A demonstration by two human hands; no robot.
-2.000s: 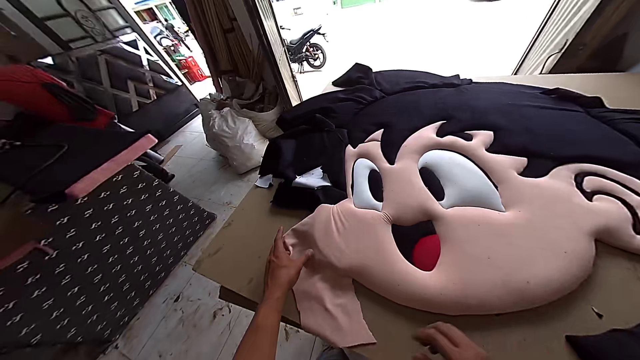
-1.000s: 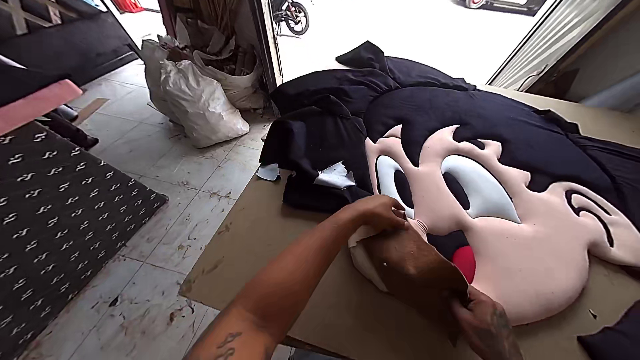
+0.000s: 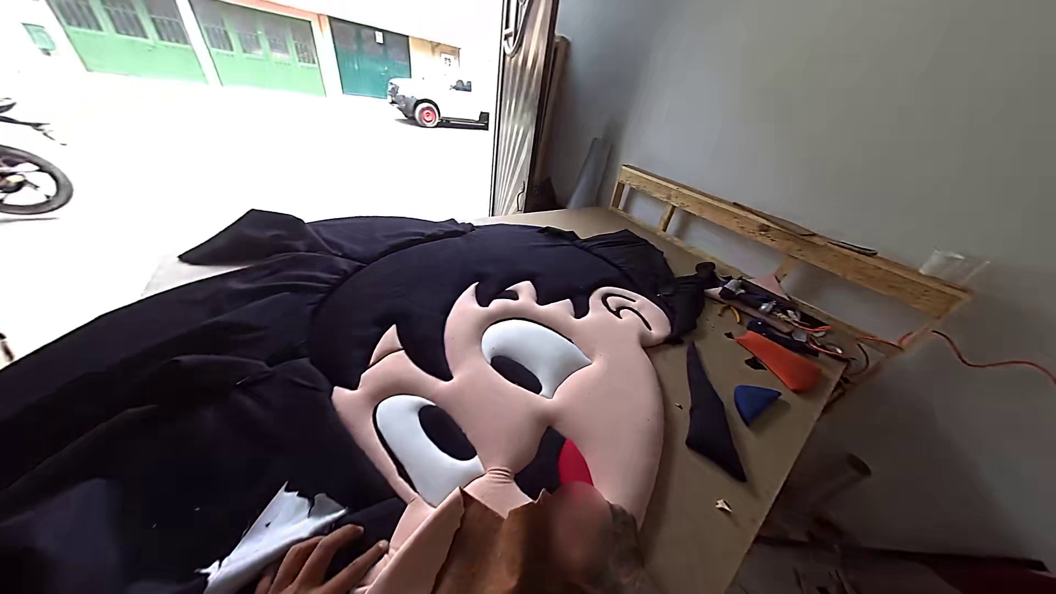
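Note:
A padded cartoon face of skin-toned fabric, with white eyes and a red tongue, lies on the table. Black fabric forms its hair and spreads loosely to the left. Across the face's lower edge a flap of fabric is folded back, its brown underside up. My left hand rests at the bottom beside this flap, fingers spread, near a white scrap; whether it grips the flap is unclear. At the flap's right part my right hand is blurred, its fingers hard to make out.
The brown tabletop bears a black fabric piece, a blue scrap, an orange piece and a cluster of tools. A wooden rail runs along the back right. An orange cord hangs beyond the table's right edge.
The view has swung well to the right. Two seconds ago the skin-toned flap lay flat under my left hand; now it is folded back. My right hand has moved from the table to the flap.

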